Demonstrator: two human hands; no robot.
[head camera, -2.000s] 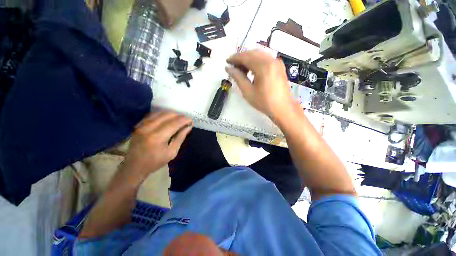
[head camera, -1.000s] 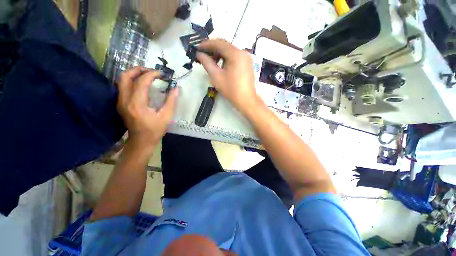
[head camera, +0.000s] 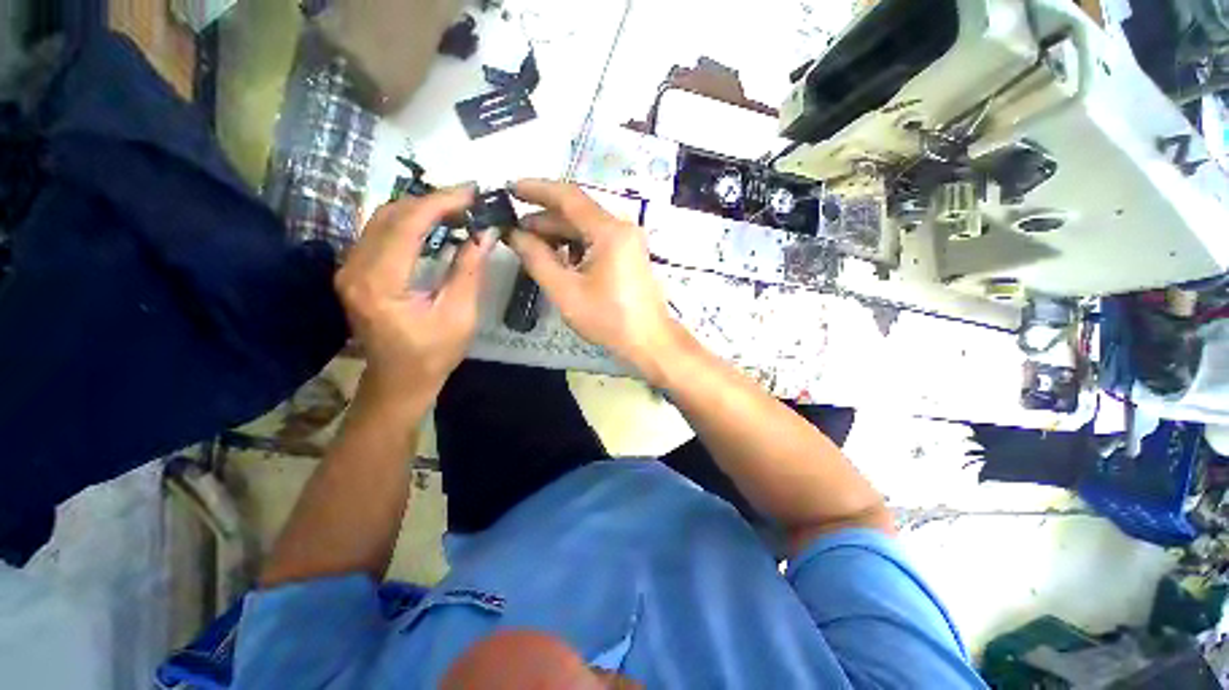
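Observation:
A small dark metal part (head camera: 492, 210) is held between the fingertips of my left hand (head camera: 415, 286) and my right hand (head camera: 589, 267), above the left part of the white table. The screwdriver's dark handle (head camera: 522, 305) lies on the table below my right hand, its upper end hidden by the hand. More small dark parts (head camera: 438, 240) lie partly hidden behind my left fingers. A slotted dark plate (head camera: 496, 108) lies farther back on the table.
The tilted cream-white sewing machine head (head camera: 1078, 175) stands at the right. Two round shiny hooks (head camera: 755, 196) sit in the dark bed opening. Navy cloth (head camera: 148, 270) hangs at the left, beside a checked cloth (head camera: 324, 148). A blue basket (head camera: 1152, 479) is at the far right.
My hands have come together around a small dark part, the right hand moving left and away from the slotted plate. The view has shifted, so the machine appears farther left.

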